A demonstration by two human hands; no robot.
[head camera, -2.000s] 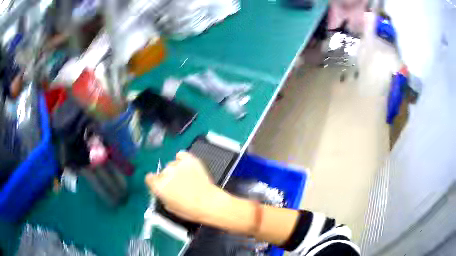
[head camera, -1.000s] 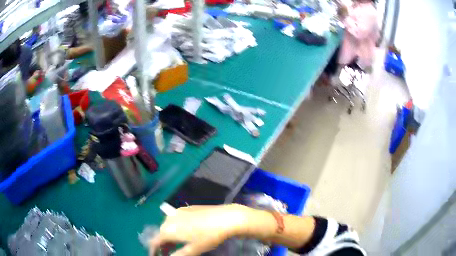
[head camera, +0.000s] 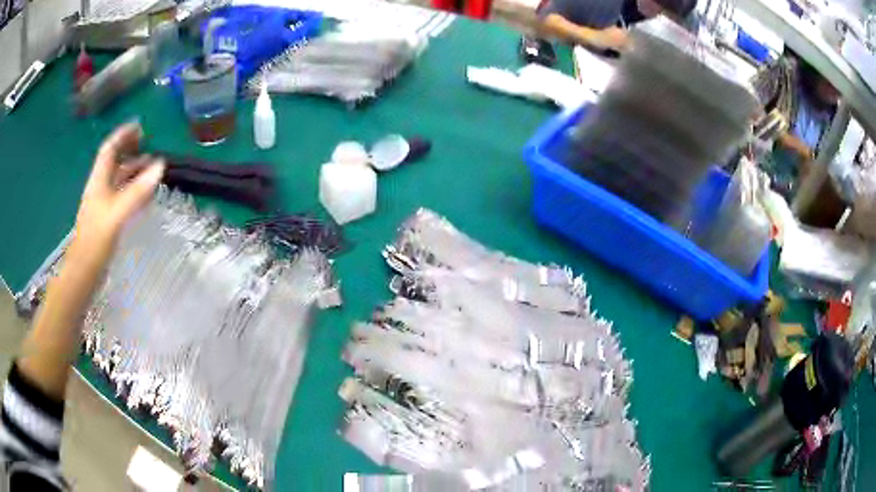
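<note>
My left hand (head camera: 113, 197) is at the left, blurred, with thumb and fingertips apart. A dark elongated bundle (head camera: 223, 181) starts at the fingertips and extends right over the green bench; I cannot tell if the hand grips it. Below and right of the hand, a heap of grey mesh strips (head camera: 206, 303) lies with ends along the bench edge. A second overlapping heap of strips (head camera: 480, 356) lies in front of me. A small dark pile (head camera: 296, 233) lies between the bundle and the first heap. My right hand is out of view.
A white bottle (head camera: 348, 190), a squeeze bottle (head camera: 264, 117) and a clear jar (head camera: 209, 101) stand behind the heaps. A blue basket (head camera: 615, 226) holds packed strips at the right. A flask (head camera: 768, 437) is at the lower right. People's arms show across the bench.
The view has swung left from the phone and black pad to the strip heaps. My right hand has left the picture. My left hand has come in at the left.
</note>
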